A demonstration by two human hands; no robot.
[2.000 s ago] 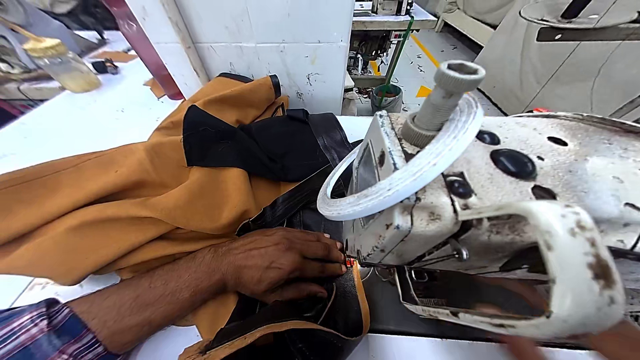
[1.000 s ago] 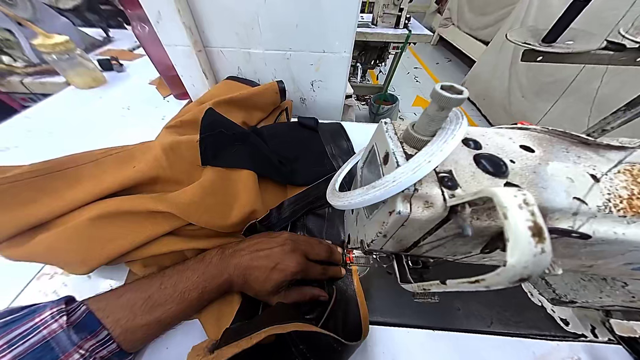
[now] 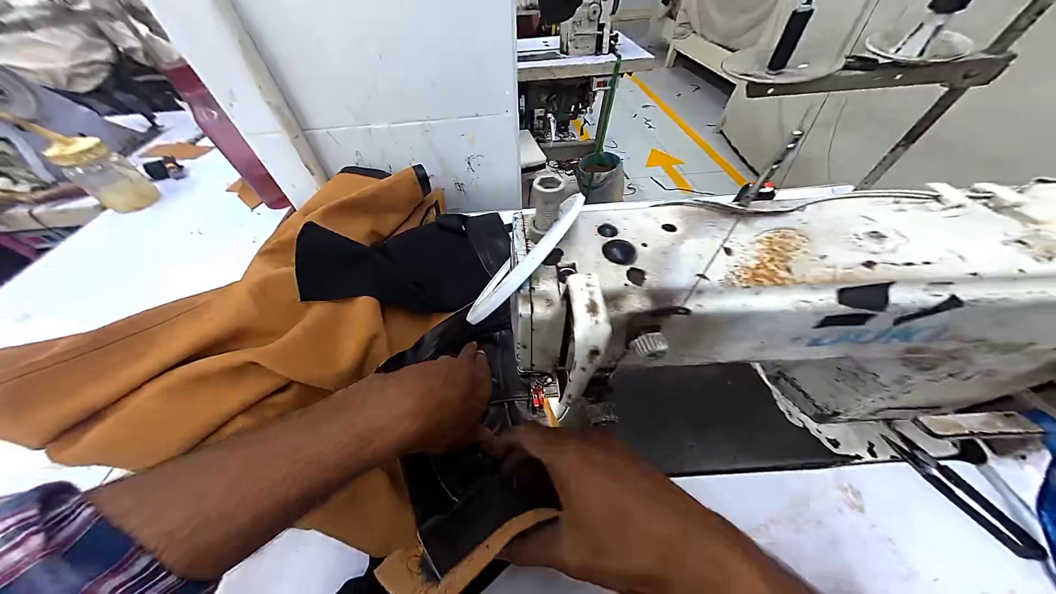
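A white industrial sewing machine (image 3: 792, 289) with worn paint stands at the right, a white ring hanging at its head. Beside the needle area lies a black leather-like piece (image 3: 487, 511) with a tan edge, joined to or lying on a tan garment (image 3: 247, 346) with black fabric parts. My left hand (image 3: 450, 392) rests on the black material just left of the presser foot, fingers bent. My right hand (image 3: 569, 487) is in front of the needle area, its fingers closed around the black piece; the fingertips are partly hidden.
Black-handled scissors or snips (image 3: 965, 495) lie on the white table at the right. A capped jar (image 3: 107, 173) stands far left. Behind the machine are a white wall panel (image 3: 404, 91), a green bucket (image 3: 601, 173) and another sewing machine (image 3: 587, 29). Thread stands rise at upper right.
My right hand has come from the machine's right side to the black piece in front of the needle. My left hand has shifted away from the near edge. The view has swung right.
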